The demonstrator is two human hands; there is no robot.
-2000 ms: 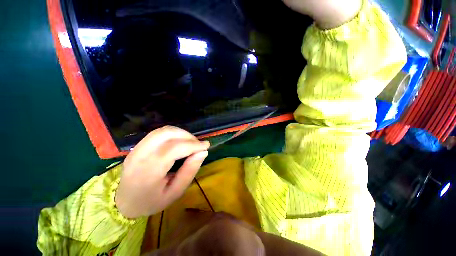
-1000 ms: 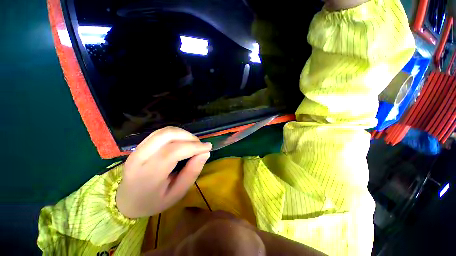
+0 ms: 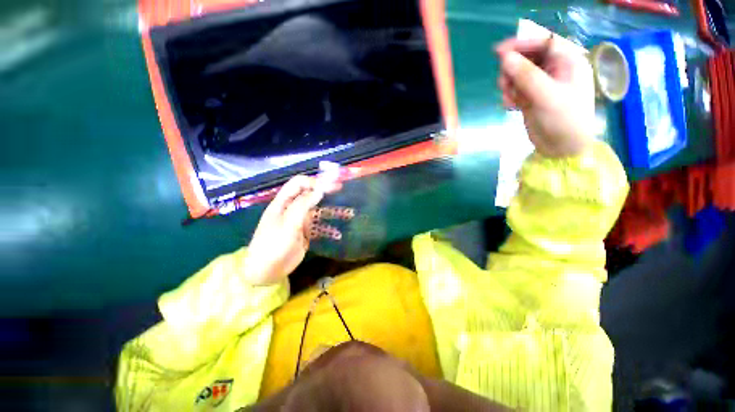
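The display panel [image 3: 298, 80], glossy black, lies in a red frame [image 3: 172, 129] on the green surface. My left hand [image 3: 282, 229] is at the panel's near edge. It pinches a clear film [image 3: 355, 229] with rows of small dark marks, which hangs over the green surface. My right hand [image 3: 556, 100] is raised right of the panel, over a white board [image 3: 509, 173]. Its thumb and fingers are close together and blurred. I cannot tell whether it holds anything.
A blue bin [image 3: 679, 109] stands at the right, with a tan cardboard tube [image 3: 610, 72] beside it. Orange-red ribbed pieces [image 3: 723, 121] are at the far right edge. Another red-framed item is partly visible at the top right corner.
The view has shifted, so the whole panel shows smaller and the white board is visible. My right hand has moved from over the panel to its right. The film now shows flatter, with its marks visible.
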